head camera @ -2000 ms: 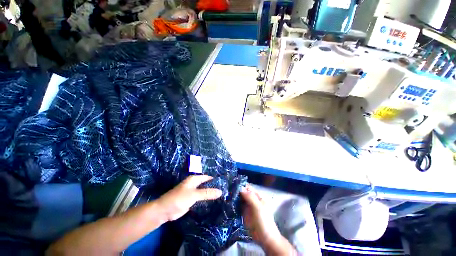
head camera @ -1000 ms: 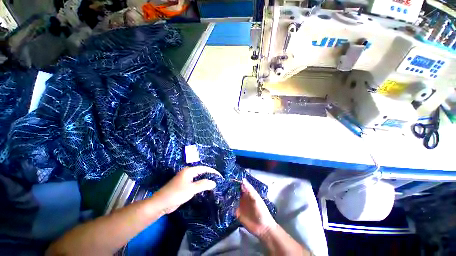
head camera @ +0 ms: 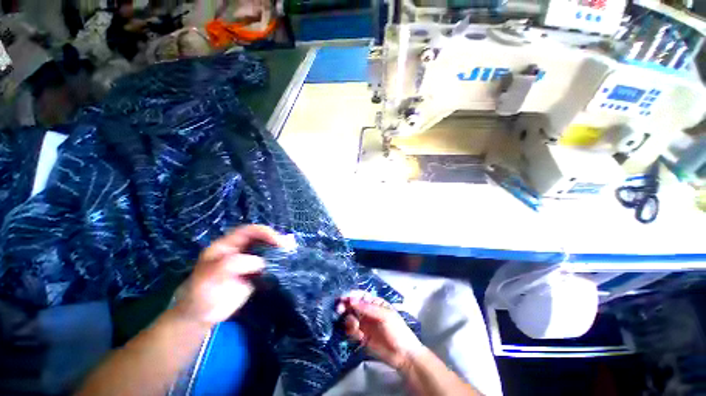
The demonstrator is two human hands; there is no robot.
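A dark navy garment (head camera: pixel 224 178) with pale broken lines lies in a heap at the left and hangs down over my pale-covered lap. My left hand (head camera: pixel 221 274) is at the garment beside a small white label (head camera: pixel 287 242), its thumb and fingers pinching cloth; the hand is blurred. My right hand (head camera: pixel 379 329) holds a bit of the cloth between thumb and fingers, lower and to the right. A small dark spot shows at its fingertips; I cannot tell what it is.
A white sewing machine (head camera: pixel 495 85) stands on the cream table (head camera: pixel 433 220) with a blue edge. A blue-handled tool (head camera: pixel 517 190) and black scissors (head camera: pixel 639 197) lie right. A white roll (head camera: pixel 553 302) is below. A white paper slip (head camera: pixel 48 162) lies on the heap.
My left hand has moved left and up, pulling cloth near the label. My right hand has shifted slightly lower, its fingers now curled at the cloth. The view has also shifted.
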